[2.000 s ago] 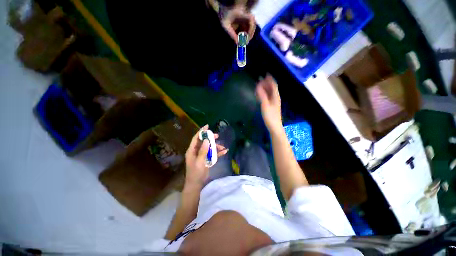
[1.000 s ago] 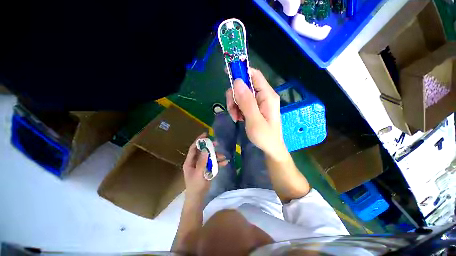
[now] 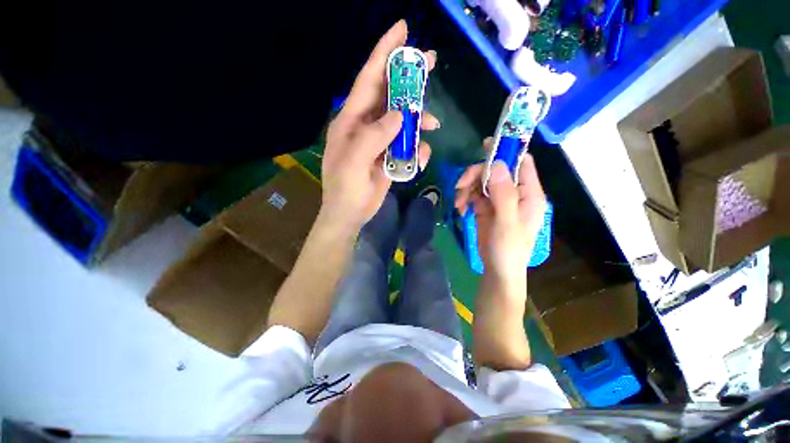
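My left hand (image 3: pixel 359 156) holds an open device (image 3: pixel 404 112), upright, its open side facing me. A green circuit board fills its upper part and a blue battery its lower part, inside a white rim. My right hand (image 3: pixel 507 208) holds a second open device (image 3: pixel 520 125) by its lower end, tilted to the right. It also shows a green board above a blue battery. The two devices are side by side and apart.
A blue bin (image 3: pixel 563 125) with white shells, green boards and blue pieces stands at the upper right. Open cartons (image 3: pixel 736 95) stand right on the white bench. Another carton (image 3: pixel 203 285) is at left. A blue stool (image 3: pixel 541 247) is behind my right hand. A dark shape covers the upper left.
My left hand has risen with its device to upper centre. My right hand, empty two seconds ago, holds the second device and has moved right and slightly down since one second ago.
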